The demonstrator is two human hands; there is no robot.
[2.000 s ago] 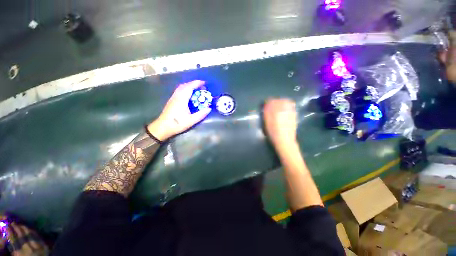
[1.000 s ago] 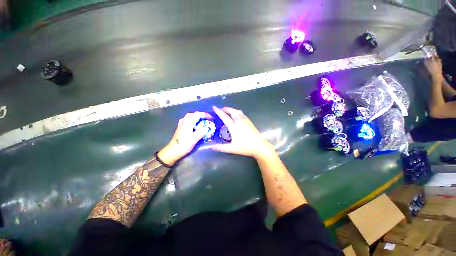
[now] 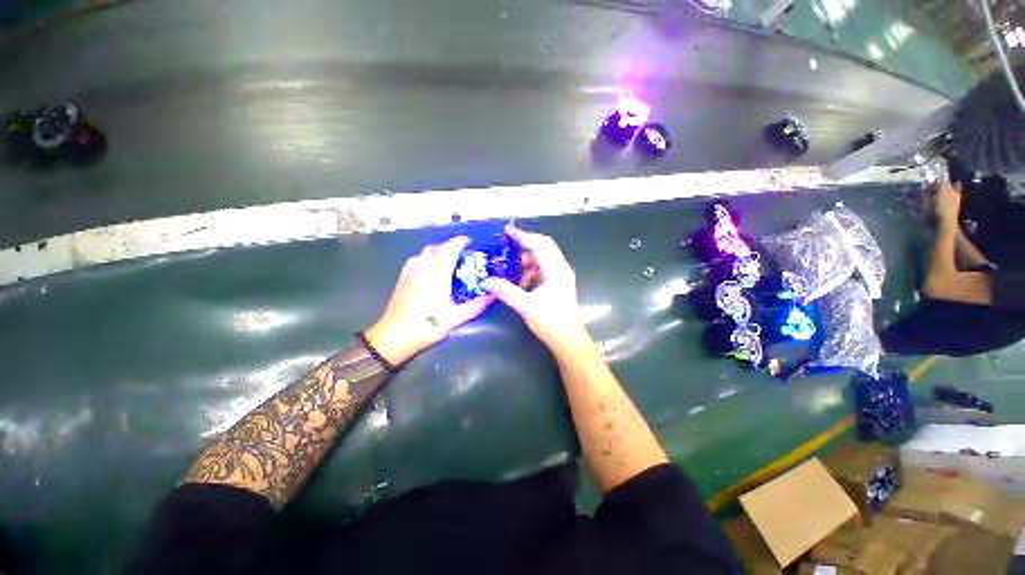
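A light unit point(image 3: 474, 273) glows blue between my hands above the green bench. My left hand point(image 3: 423, 294) grips its left side. My right hand point(image 3: 545, 290) closes around a dark part at the unit's right side. Glare and my fingers hide whether the two parts touch. Several more light units point(image 3: 734, 300) stand in a row on the bench to the right. One at the back of the row glows pink, and another beside the row glows blue point(image 3: 798, 323).
Clear plastic bags point(image 3: 845, 318) lie right of the waiting units. Dark units sit on the grey conveyor point(image 3: 326, 107) beyond the white edge strip point(image 3: 427, 208), one glowing pink point(image 3: 632, 113). Another person's arm point(image 3: 948, 253) is at the far right. Open cardboard boxes point(image 3: 799, 511) are at lower right.
My right hand has gone from resting empty on the bench to holding a dark part against the glowing unit. The pale-faced disc beside the unit no longer shows. Units on the conveyor have shifted left.
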